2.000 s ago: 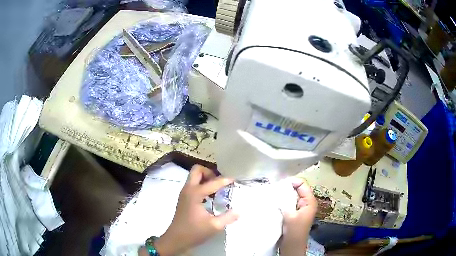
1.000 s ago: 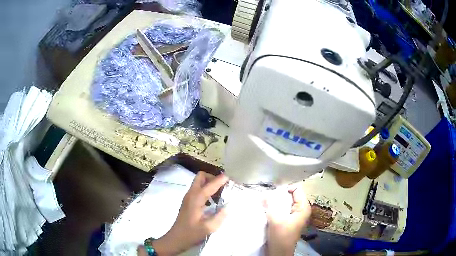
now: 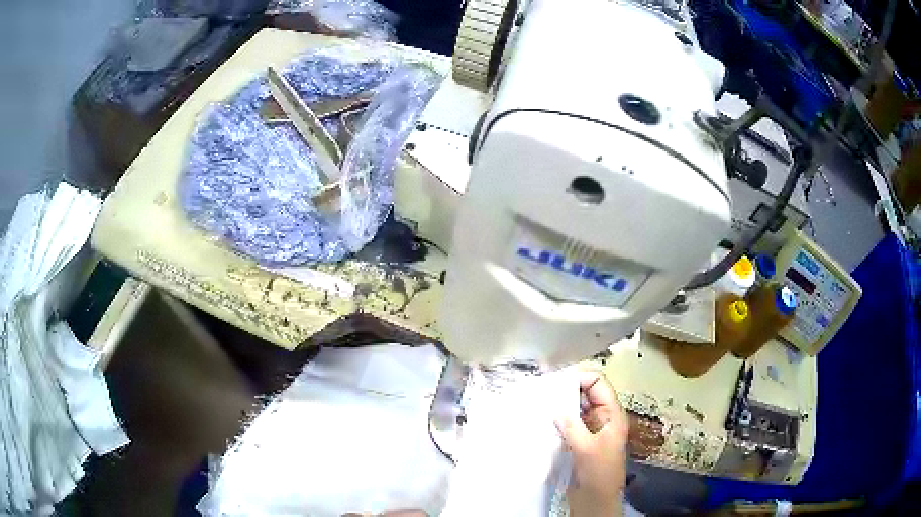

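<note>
The white cut piece (image 3: pixel 510 429) lies under the cream-white JUKI machine head (image 3: pixel 596 202), its far edge at the needle area, which the head hides. My right hand (image 3: pixel 598 434) grips the piece's right edge with thumb and fingers. Only a sliver of my left hand (image 3: pixel 389 513) shows at the bottom edge; what its fingers do is cut off. More white cloth (image 3: pixel 338 434) with a frayed left edge spreads toward my lap. A curved metal part (image 3: pixel 445 409) shows between the two areas of cloth.
A bag of bluish-purple small parts (image 3: pixel 252 172) with wooden sticks sits on the worn table (image 3: pixel 151 227). Stacked white pieces (image 3: pixel 45 353) hang at left. Thread cones (image 3: pixel 704 338), a control panel (image 3: pixel 816 288) and a blue crate (image 3: pixel 874 384) are at right.
My left hand has moved from beside the needle area down to the bottom edge, uncovering the curved metal part. My right hand still holds the cloth's right edge. The view has shifted slightly.
</note>
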